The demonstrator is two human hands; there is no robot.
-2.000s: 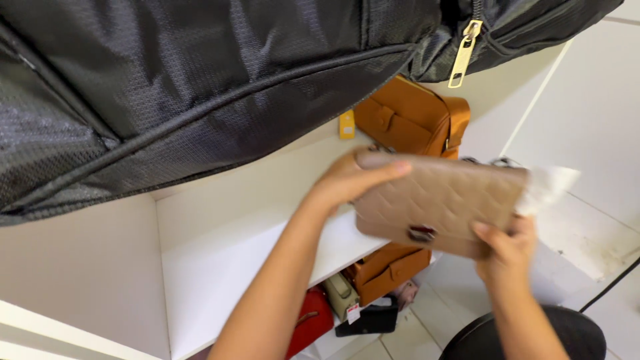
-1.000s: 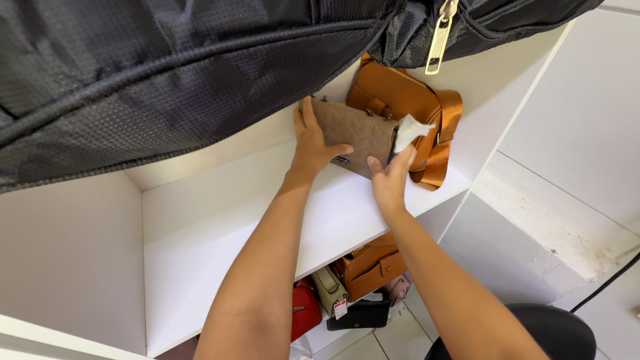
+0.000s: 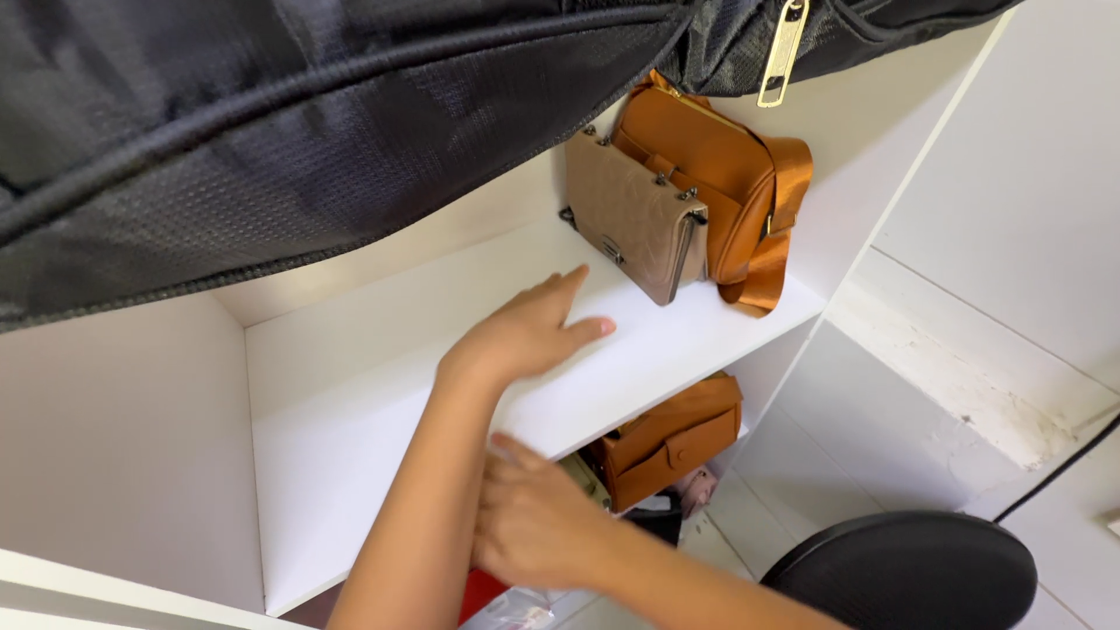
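Observation:
A taupe quilted handbag [image 3: 626, 214] with a dark metal clasp stands on the white shelf [image 3: 376, 350], against an orange-brown shoulder bag [image 3: 700, 166] with a wide strap. My left hand [image 3: 525, 328] is over the shelf, left of the taupe bag and apart from it, fingers spread and holding nothing. Lower down, beside my left forearm, is my right hand [image 3: 538, 516]; its fingers are partly hidden and blurred, so whether it holds anything is unclear.
A large black fabric bag [image 3: 306, 131] with a gold zipper pull [image 3: 783, 52] hangs across the top. Below the shelf are another orange-brown bag [image 3: 674, 442], a red item [image 3: 479, 595] and a black item [image 3: 656, 518]. A round black seat [image 3: 906, 573] stands at lower right.
The taupe bag, held in both my hands before, now stands free beside the orange-brown bag. Both my hands have come away from it, and the white tissue at its end is out of sight.

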